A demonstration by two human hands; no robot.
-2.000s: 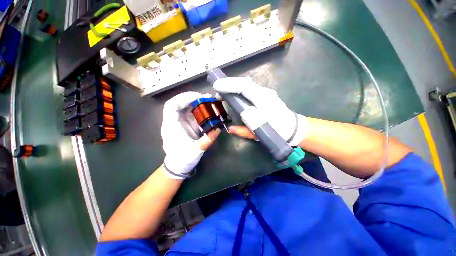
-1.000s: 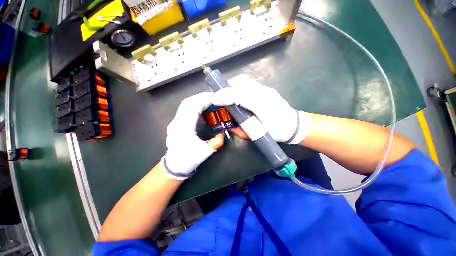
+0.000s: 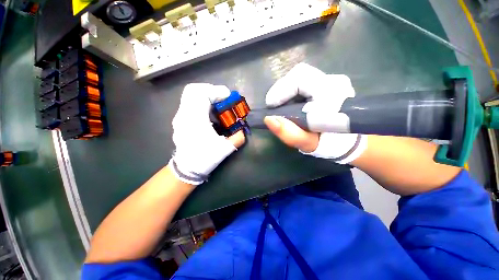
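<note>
My left hand [image 3: 198,128], in a white glove with bare fingertips, holds a wound coil [image 3: 232,112] with orange windings, a blue part on top and a dark base. My right hand [image 3: 314,112], also gloved, grips a long dark-grey cylindrical tool [image 3: 402,113] lying nearly level, with a green bracket at its back end. The tool's narrow front end points at the coil's right side. Whether the tip touches the coil cannot be told. Thin leads show at the coil's lower right.
A pale fixture rail [image 3: 235,38] with cream clips crosses the back of the green bench. A coil stack [image 3: 74,95] stands at the left, below a black box [image 3: 60,30] with a round dial. A single coil [image 3: 7,158] lies on the conveyor at far left.
The tool has swung from slanting up-left to nearly level, its front end now beside the coil and its back end at the right. The coil is more exposed. The whole view has shifted.
</note>
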